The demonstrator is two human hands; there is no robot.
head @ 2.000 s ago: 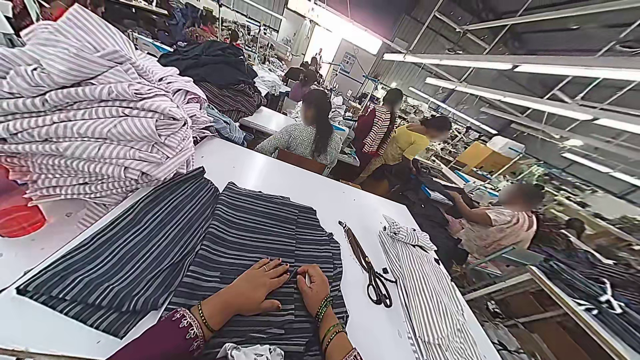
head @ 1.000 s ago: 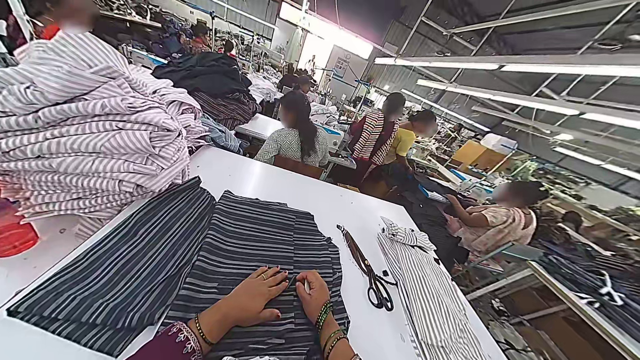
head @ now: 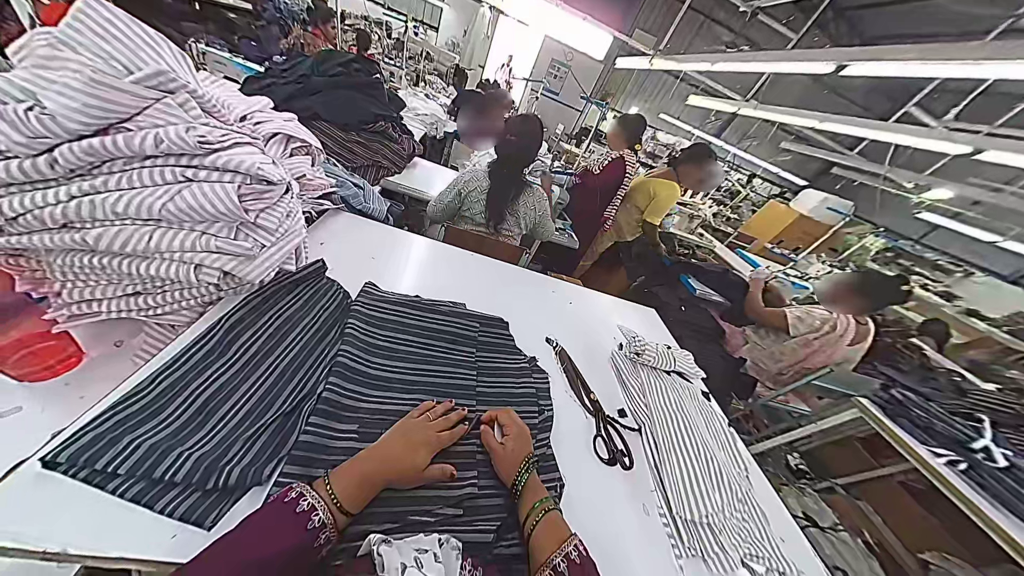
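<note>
Dark striped fabric pieces (head: 400, 352) lie spread on the white table before me. My left hand (head: 416, 448) rests on them, palm down with fingers spread. Just to its right, my right hand (head: 506, 444) pinches a small bit of the dark cloth between thumb and forefinger. Another folded dark striped piece (head: 216, 392) lies to the left. Scissors with black handles (head: 612, 440) lie right of my hands, by a narrow brown strap-like item (head: 570, 368). A white patterned cloth (head: 412, 554) is at the near edge, below my hands.
A tall heap of pale striped cloth (head: 152, 168) stands at the left, beside a red object (head: 40, 352). A pale striped garment (head: 688, 448) lies along the right of the white table (head: 512, 300). Several people sit or stand at workstations beyond, near a dark cloth pile (head: 332, 92).
My hands stay at nearly the same place on the dark cloth. Beyond the table, the person in yellow has leaned and turned their head.
</note>
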